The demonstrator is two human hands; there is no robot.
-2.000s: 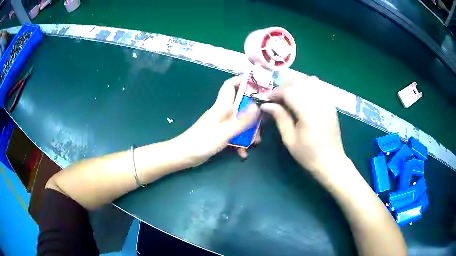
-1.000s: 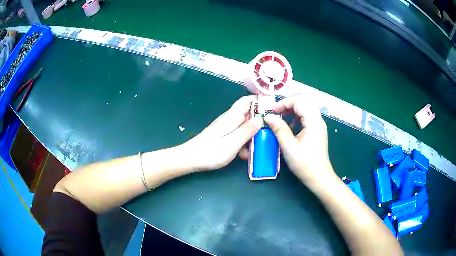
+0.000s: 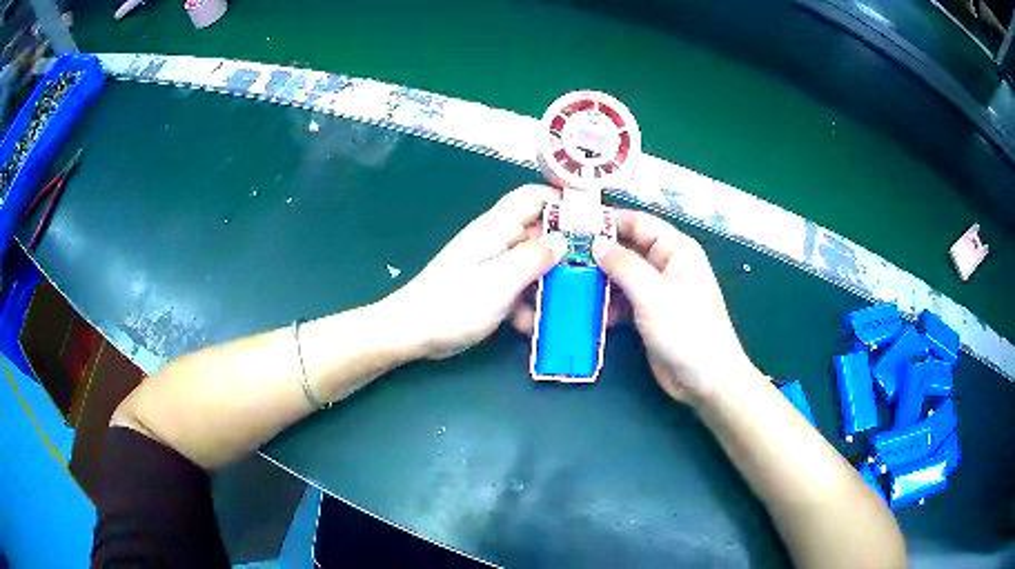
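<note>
A pale pink handheld fan (image 3: 579, 206) is held upright in front of me, its round head with red spokes at the top. A blue battery pack (image 3: 571, 320) sits in its open handle. A small green circuit board (image 3: 579, 247) shows at the neck above the battery. My left hand (image 3: 473, 278) grips the left side of the handle, thumb at the board. My right hand (image 3: 673, 295) grips the right side, thumb at the board's other edge. The fingers behind the handle are mostly hidden.
Loose blue battery packs (image 3: 902, 400) lie in a pile at right. A pink part (image 3: 968, 253) lies on the green belt (image 3: 757, 122) beyond the white strip (image 3: 768, 231). A blue parts bin (image 3: 69, 106) and red-handled pliers (image 3: 50, 202) are at far left.
The fan has gone from tilted to upright, and recently moved slightly up and left. My right fingers have moved from the neck to the handle's right side. The pink part has moved right.
</note>
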